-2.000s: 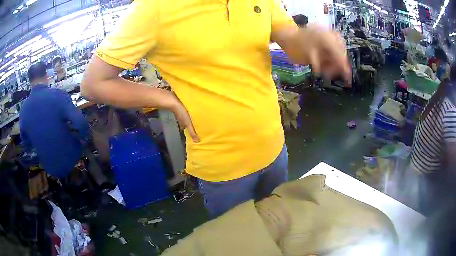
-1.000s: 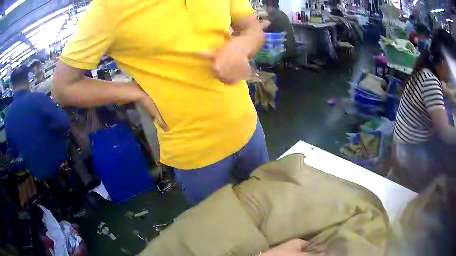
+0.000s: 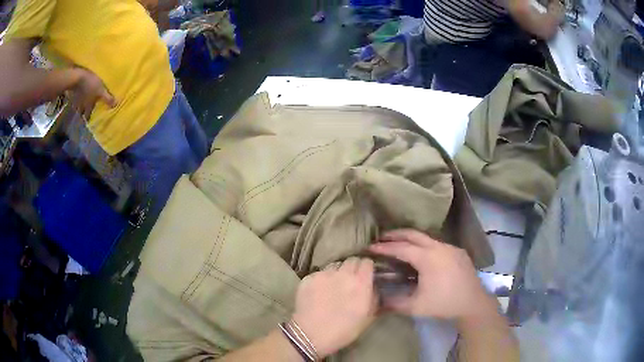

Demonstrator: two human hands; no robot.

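A khaki garment (image 3: 282, 170) with double rows of dark topstitching lies heaped over the white table in front of me. My left hand (image 3: 335, 304), with bracelets at the wrist, comes from the bottom and is closed on a fold of the garment. My right hand (image 3: 441, 279) is just to its right, fingers and thumb bent around the same bunched fold. The patch between the hands is dark and blurred; I cannot tell if it is only cloth.
The white table (image 3: 353, 92) shows behind the garment. More khaki cloth (image 3: 522, 141) lies at the right, beside the sewing machine head (image 3: 586, 212). A person in a yellow shirt (image 3: 116, 78) stands at the left; a person in a striped top (image 3: 462, 18) is behind the table. Scraps lie on the floor.
The view has swung down and right, bringing in the machine head and more khaki cloth. Both my hands now show together on the garment; earlier only part of one hand showed.
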